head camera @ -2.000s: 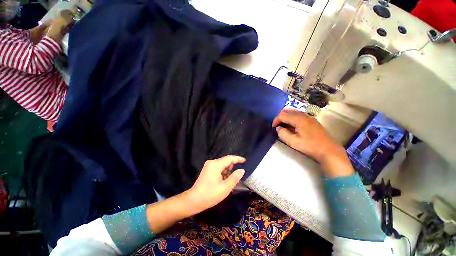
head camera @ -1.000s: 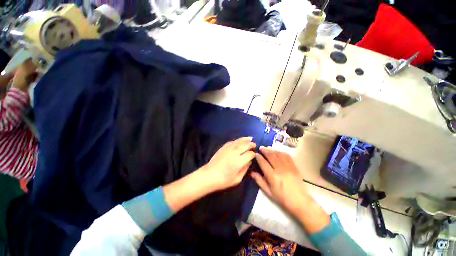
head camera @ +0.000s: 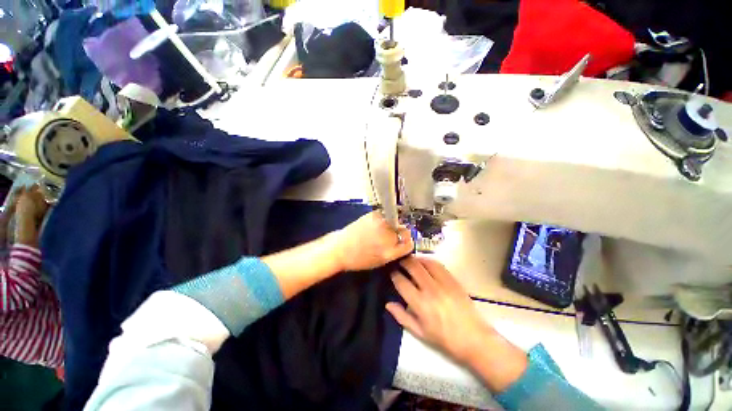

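Observation:
The navy garment with its black inner side lies across the table, its right edge at the presser foot of the cream sewing machine. My left hand is at the garment edge just left of the needle area, fingers closed on the cloth. My right hand lies nearly flat, fingers spread, on the garment edge just below it. The needle tip and the cloth under the foot are mostly hidden by my left hand.
A smartphone with a lit screen lies under the machine arm. A black tool lies right of it. A yellow-handled tool stands behind the head, near red cloth. At left are another machine and a person's striped sleeve.
The view has swung, showing more of the machine top. My left hand has moved from over the garment up to the needle area. My right hand has moved back from the foot onto the edge below.

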